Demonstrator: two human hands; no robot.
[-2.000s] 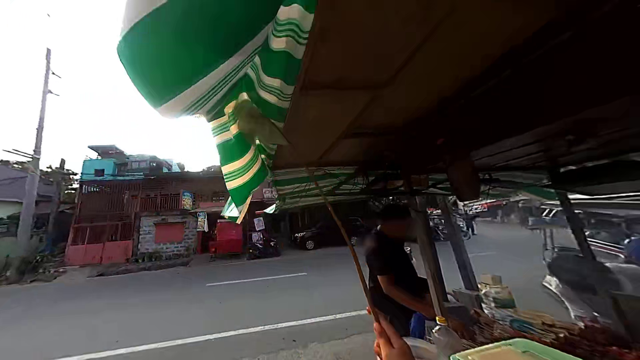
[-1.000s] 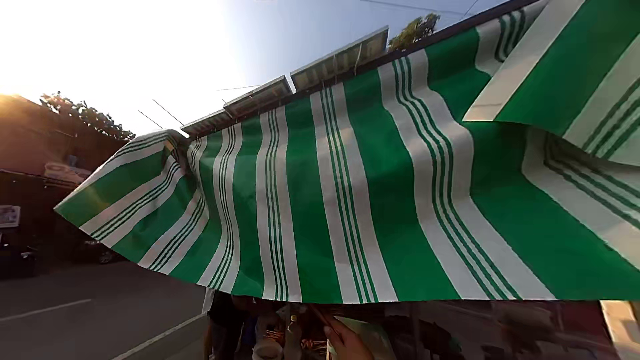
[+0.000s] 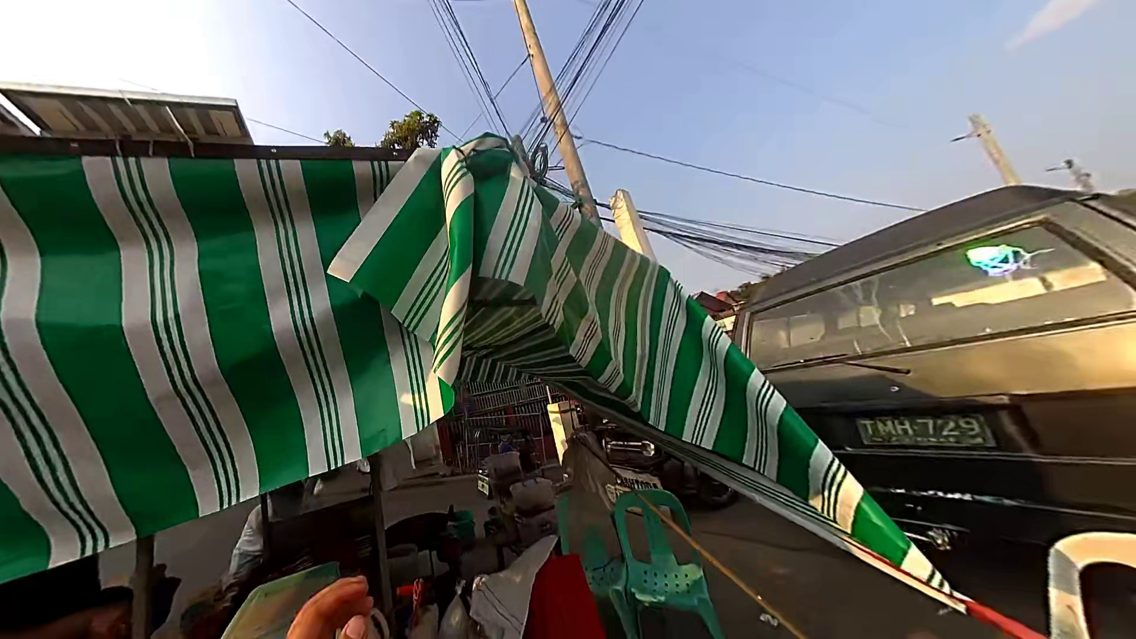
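Observation:
One bare hand, apparently my left hand [image 3: 333, 608], reaches in at the bottom edge, left of centre. Its bent fingers show beside a translucent green lid or tray [image 3: 282, 603]; the palm is cut off, so whether it holds anything is hidden. My right hand is out of view. Above hangs a green and white striped tarpaulin [image 3: 209, 337], bunched at its upper corner, with a side flap [image 3: 657, 346] slanting down to the right. A thin wooden stick [image 3: 719, 568] runs diagonally out at the bottom edge.
Green plastic chairs [image 3: 661, 568] stand below the flap, beside a red cloth or panel [image 3: 565, 599]. A dark van [image 3: 941, 382] is close at right, with a white chair [image 3: 1069, 568] before it. Dark posts [image 3: 380, 532] stand under the tarpaulin. A person's dark head covering [image 3: 53, 595] shows at lower left.
The view has swung right, from the street to the tarpaulin's corner and the van. Two seconds ago a hand was at the wooden stick; the visible hand is now apart from it.

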